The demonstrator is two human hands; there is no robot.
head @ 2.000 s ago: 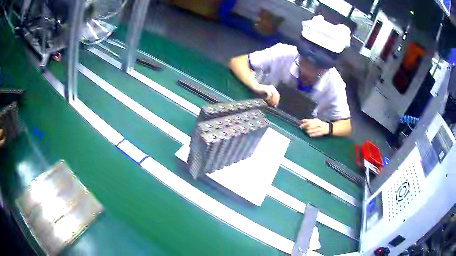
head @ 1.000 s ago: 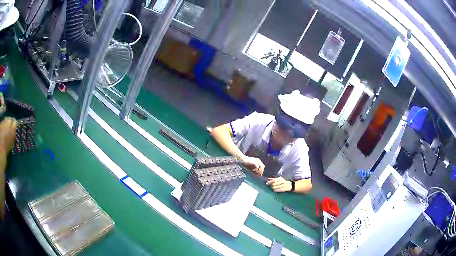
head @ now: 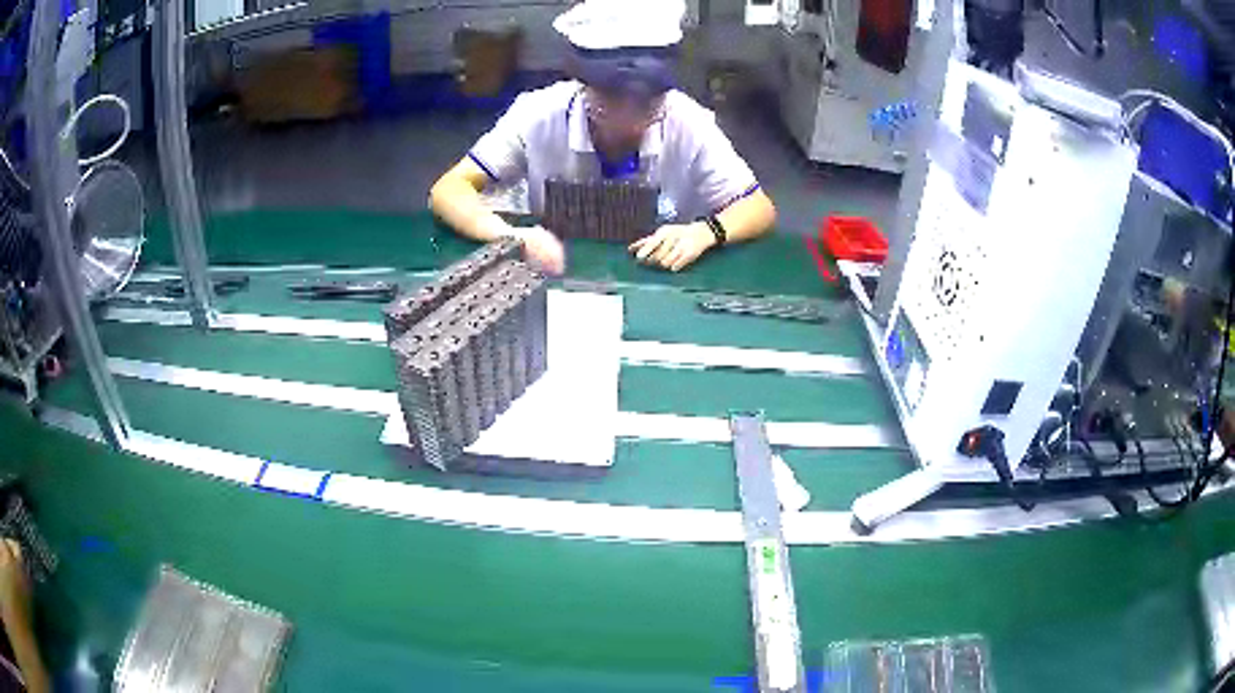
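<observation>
Neither of my hands can be made out in view. A tall dark grey group of stacked studded blocks (head: 474, 352) stands upright on a white board (head: 582, 406) in front of me. A long metal bar (head: 768, 569) with a green mark lies to its right, running towards me. A clear plastic blister tray (head: 203, 643) lies at the lower left. Another clear tray (head: 910, 669) is cut off by the bottom edge. At the left edge, part of a bare hand and forearm (head: 16, 616) shows beside a dark studded block (head: 25, 531); it appears to be another person's.
A capped person (head: 623, 149) sits across the bench, with a dark studded block (head: 599, 211) at the chest. Dark strips (head: 761, 309) lie on the far side. A white bench machine (head: 1009, 271) with cables and a red bin (head: 855, 240) are at right; aluminium posts (head: 183, 176) at left.
My view has levelled and swung to the right. The metal bar and the second clear tray now show, while the block and hand at the left are mostly cut off. The stacked blocks stay on the board.
</observation>
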